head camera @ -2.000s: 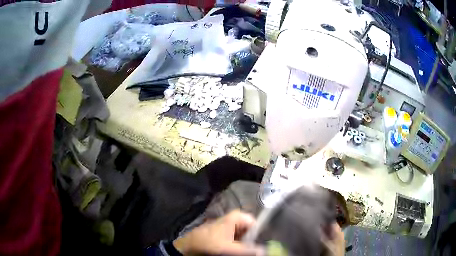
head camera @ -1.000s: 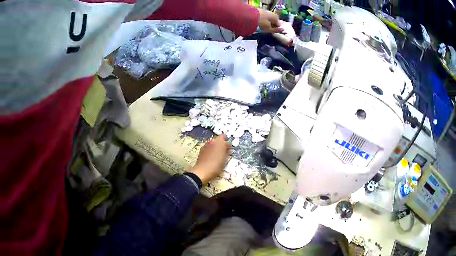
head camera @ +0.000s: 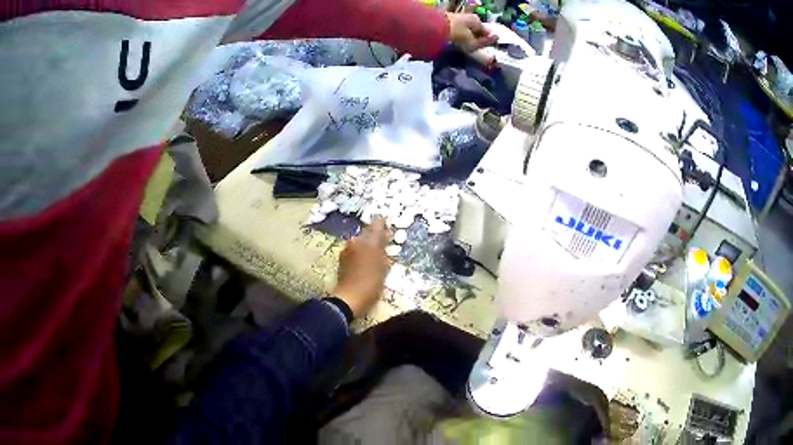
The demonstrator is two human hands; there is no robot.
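My left hand [head camera: 365, 261] is at the near edge of the loose heap of small white pieces [head camera: 391, 195] on the table, fingertips touching the pieces; whether it pinches one is hidden. My right hand is not in view. A grey-brown garment with a lime-green part [head camera: 496, 428] lies low at the bottom edge, below the lit white cylinder arm [head camera: 507, 378]. The white JUKI machine head [head camera: 591, 226] stands right of the pieces.
Another person in a red and grey top [head camera: 65, 287] stands close at left, one hand [head camera: 470, 33] near the handwheel [head camera: 530, 94]. A marked plastic bag [head camera: 365, 117] and black block [head camera: 298, 183] lie by the pieces. Garment bundle [head camera: 178, 252] at left; control panel [head camera: 749, 311] and bottles [head camera: 709, 280] at right.
My left hand has left the garment and reached the white pieces, then moved slightly further in. My right hand has gone out of view. The other person's arm has come across the top.
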